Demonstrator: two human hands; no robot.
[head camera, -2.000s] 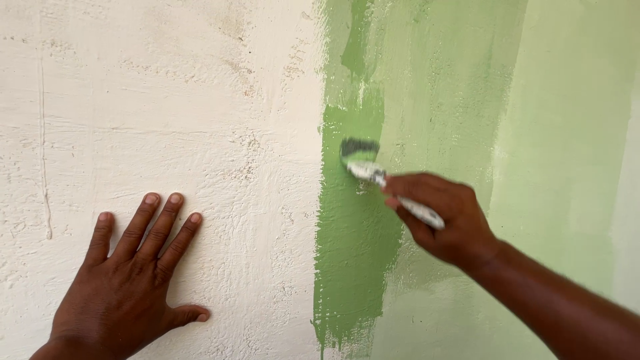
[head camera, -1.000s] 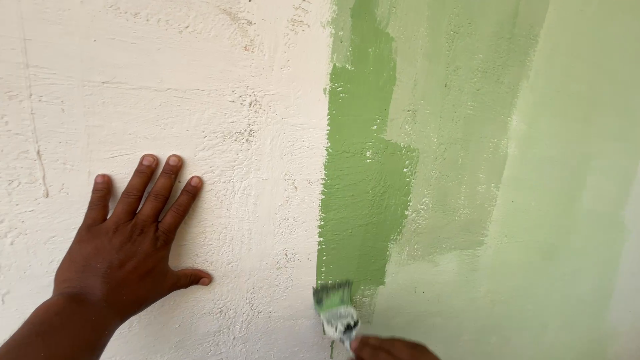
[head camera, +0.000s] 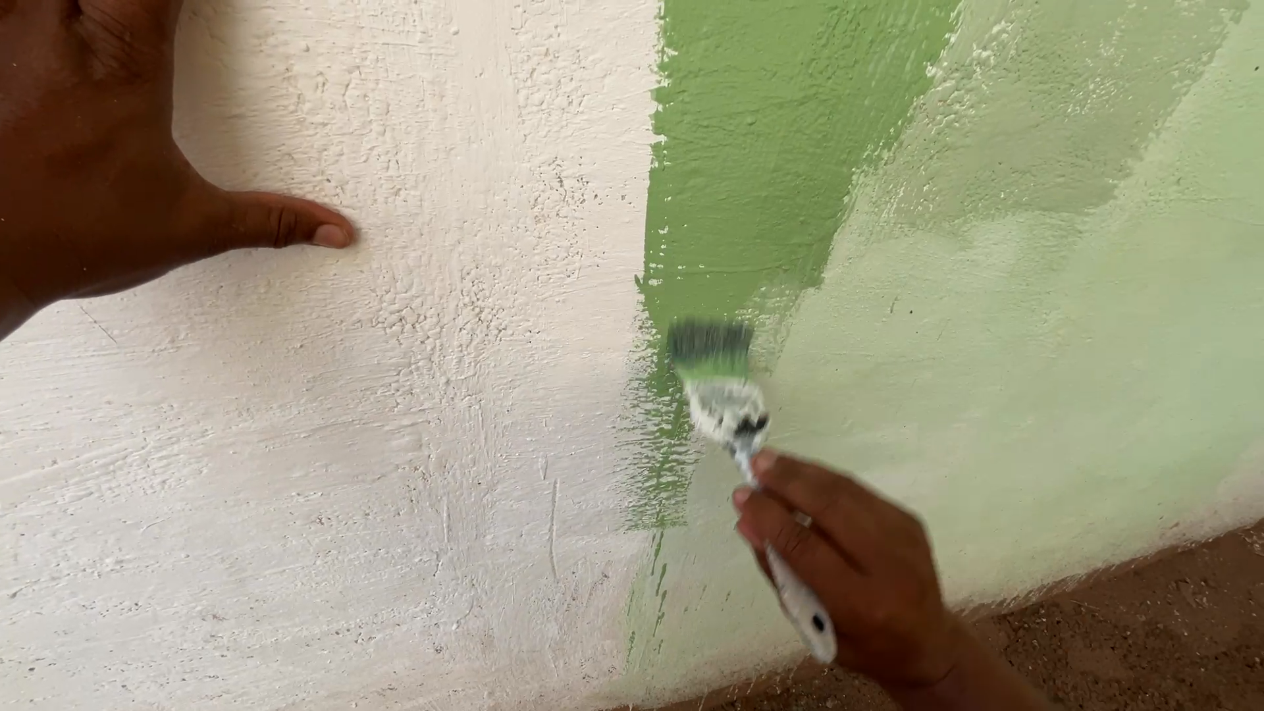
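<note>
My left hand (head camera: 118, 168) rests against the cream-white part of the rough plaster wall (head camera: 434, 326) at the upper left, thumb stretched to the right; its fingertips are out of view. My right hand (head camera: 849, 563), right of centre and low, grips the handle of a paintbrush (head camera: 731, 400). The brush points up and slightly left, its dark bristles green near the ferrule, over the lower part of a darker green paint strip (head camera: 770, 148). White paint is smeared on the ferrule. Below and left of the bristles the green is thin and streaky.
Pale green paint (head camera: 987, 395) covers the wall to the right of the darker strip. Brown ground (head camera: 1136, 612) meets the foot of the wall along a slanting edge at the lower right.
The view has shifted downward along the wall, bringing the ground into sight. Streaky green paint now reaches lower along the border. My right hand still holds the brush; my left hand stays on the white part.
</note>
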